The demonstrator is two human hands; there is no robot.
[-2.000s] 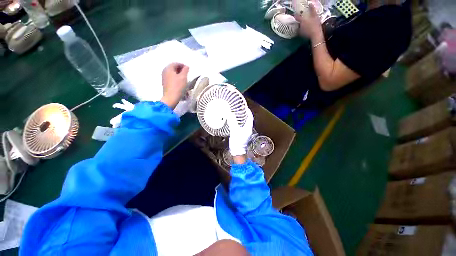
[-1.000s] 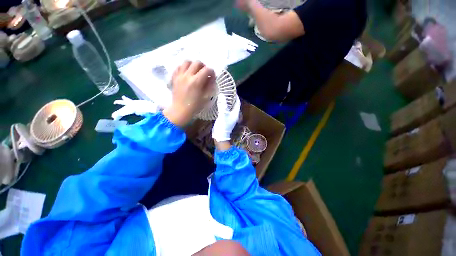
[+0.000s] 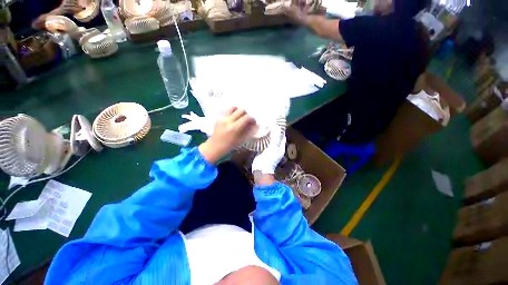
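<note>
A cream clip fan (image 3: 259, 142) is held in front of me at the bench edge, its slatted grille partly hidden by my hands. My right hand (image 3: 270, 155), in a white glove, grips the fan at its right side. My bare left hand (image 3: 229, 133) is over the fan with fingers curled; whether it grips the fan or a bag is hidden. White translucent bags (image 3: 239, 78) lie just beyond, one reaching down to the fan. An open brown carton (image 3: 328, 177) with wrapped fans sits below my right hand.
More cream fans (image 3: 121, 124) stand at left with a white cable. A clear bottle (image 3: 172, 75) stands or lies behind a spare white glove (image 3: 196, 123) and a small pale block (image 3: 175, 137). Label sheets (image 3: 61, 207) lie at lower left. A person in black (image 3: 379, 72) sits at right.
My view has swung left and up, showing more fans. My left hand has come down from above the bags onto the fan, which now shows less. The other person's arm reaches across the bench.
</note>
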